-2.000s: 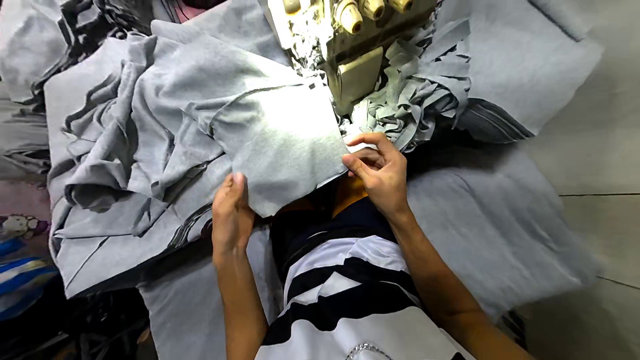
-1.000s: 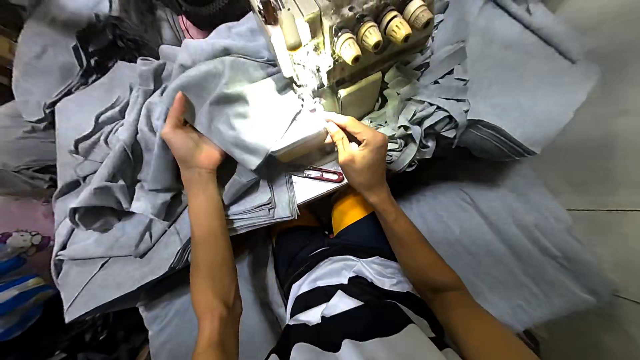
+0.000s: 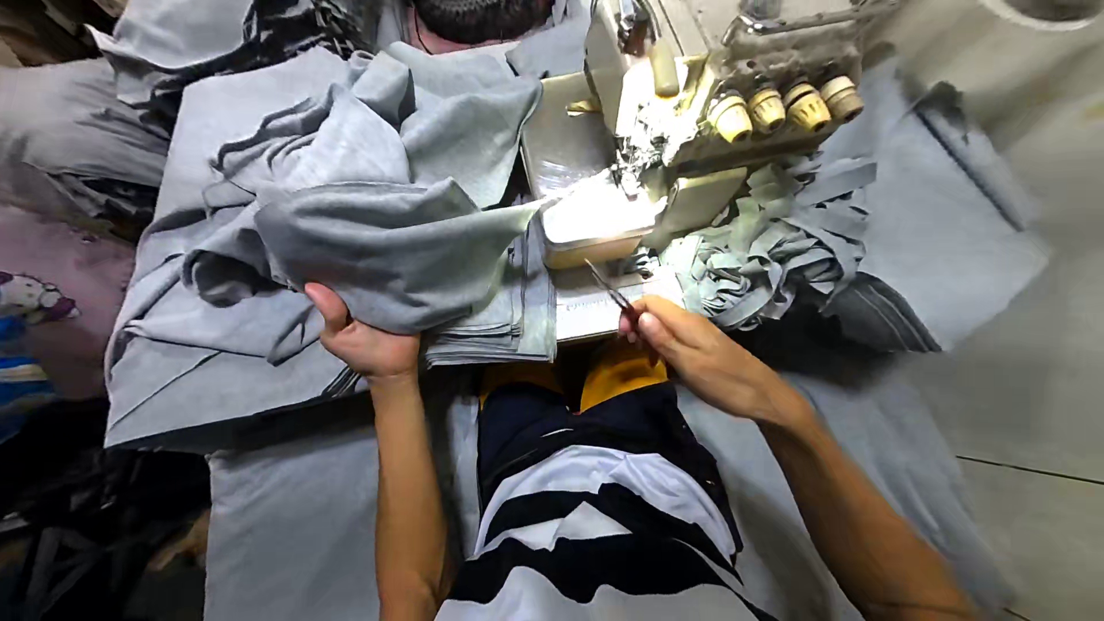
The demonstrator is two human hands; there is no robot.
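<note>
My left hand [image 3: 371, 341] is under the near edge of a bunched grey fabric piece [image 3: 379, 246], thumb raised, fingers partly hidden by the cloth. A corner of that fabric stretches right to the lit plate of an overlock sewing machine [image 3: 599, 216]. In my right hand [image 3: 681, 345] is a small pair of thread snips [image 3: 610, 286], its pointed tips aimed up and left, just in front of the machine plate. A stack of cut grey fabric pieces [image 3: 496, 332] lies between my hands.
Grey fabric trimmings [image 3: 742, 259] heap up right of the machine, below its tension dials [image 3: 806, 106]. More grey fabric [image 3: 940, 207] lies farther right. A large grey fabric pile [image 3: 233, 362] covers the left side. Part of a person's head [image 3: 483, 17] shows at the top.
My right hand has left the fabric edge and now holds the snips, which lay in front of the machine one second ago. The fabric at my left hand has shifted and bunched.
</note>
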